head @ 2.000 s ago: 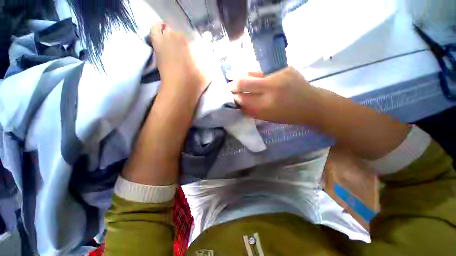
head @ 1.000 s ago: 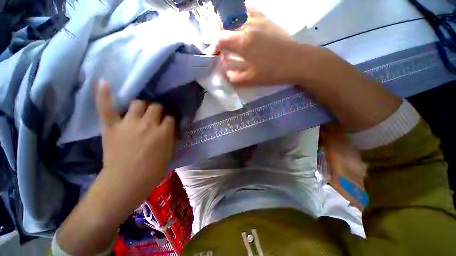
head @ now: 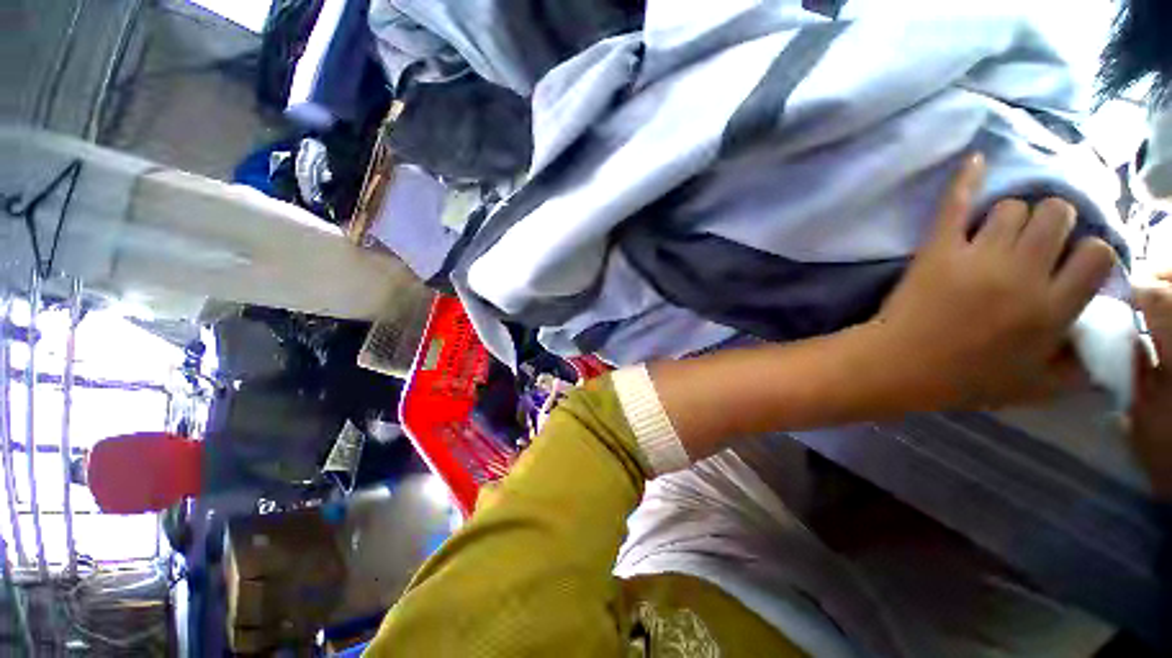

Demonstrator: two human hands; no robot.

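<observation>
The light grey garment (head: pixel 810 193) with dark grey strips lies heaped on the table at the upper right and hangs over its left side. My left hand (head: pixel 1009 302) lies on the garment near the right side, fingers curled on the cloth and thumb raised. My right hand (head: pixel 1153 373) is cut off by the right edge; only some fingers show, beside a small white piece of cloth (head: pixel 1108 345). Whether they grip it is unclear. The needle area is out of the picture.
The grey table edge (head: pixel 951 495) runs below my left forearm. A red plastic basket (head: pixel 443 399) with scraps stands left of the table. Further left are a cardboard box (head: pixel 285 578), a red rounded seat or pad (head: pixel 144 472), a black hanger (head: pixel 49 219) and a long pale surface (head: pixel 244 244).
The view has swung left, bringing the floor area and basket into sight and pushing the machine out. My left hand stays on the garment; my right hand is now mostly beyond the right edge.
</observation>
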